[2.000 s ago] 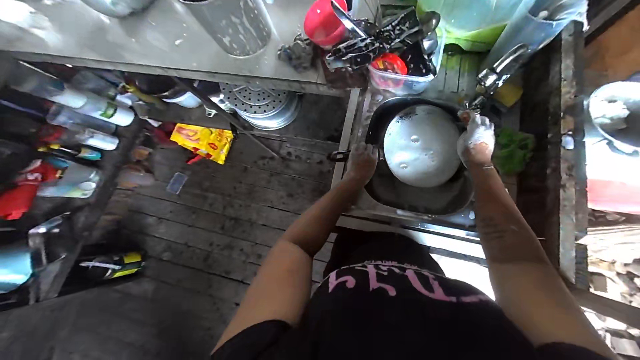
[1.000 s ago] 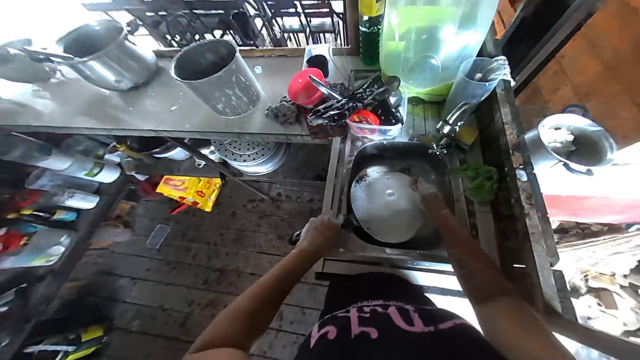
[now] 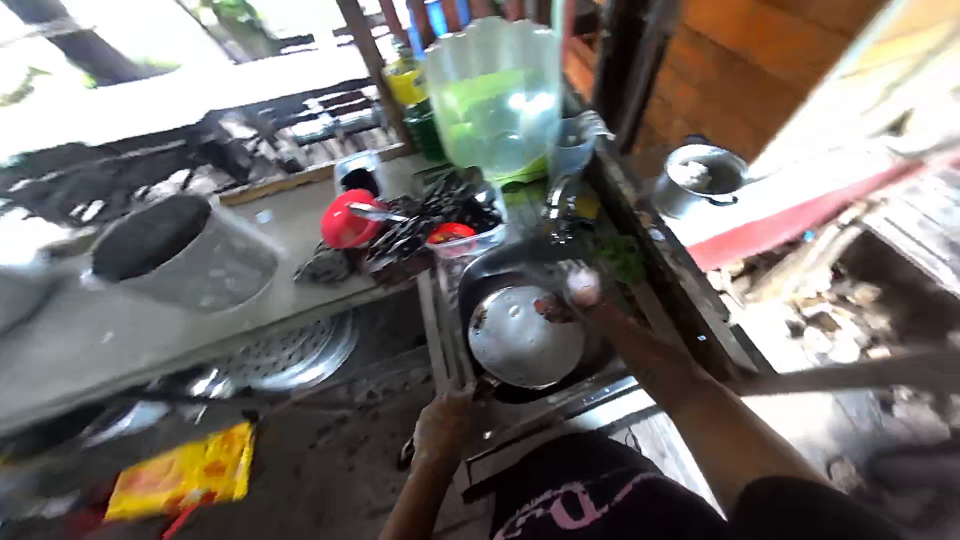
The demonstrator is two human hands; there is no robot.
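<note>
A round metal pot lid or pot bottom [image 3: 525, 341] lies in the dark sink basin [image 3: 487, 281], and its kind is not plain. My right hand [image 3: 581, 296] is at its upper right, wet or soapy, near the faucet [image 3: 559, 214]; blur hides what its fingers hold. My left hand [image 3: 444, 427] is at the sink's lower left corner, beside a dark handle-like loop; its grip is unclear. Beyond the basin a clear plastic container [image 3: 480, 244] holds cutlery and a red item. A red cup [image 3: 350, 219] leans at its left.
A large metal pot [image 3: 225, 262] lies tilted on the counter at left. A tall translucent bucket [image 3: 495, 105] stands behind the sink, with a clear pitcher [image 3: 571, 146] beside it. Leafy greens [image 3: 621, 255] sit at the sink's right edge. Another metal pot [image 3: 679, 187] stands outside at right.
The view has swung up and closer to the sink. My left hand has left the basin's side for its lower left corner; my right hand has moved toward the basin's upper right.
</note>
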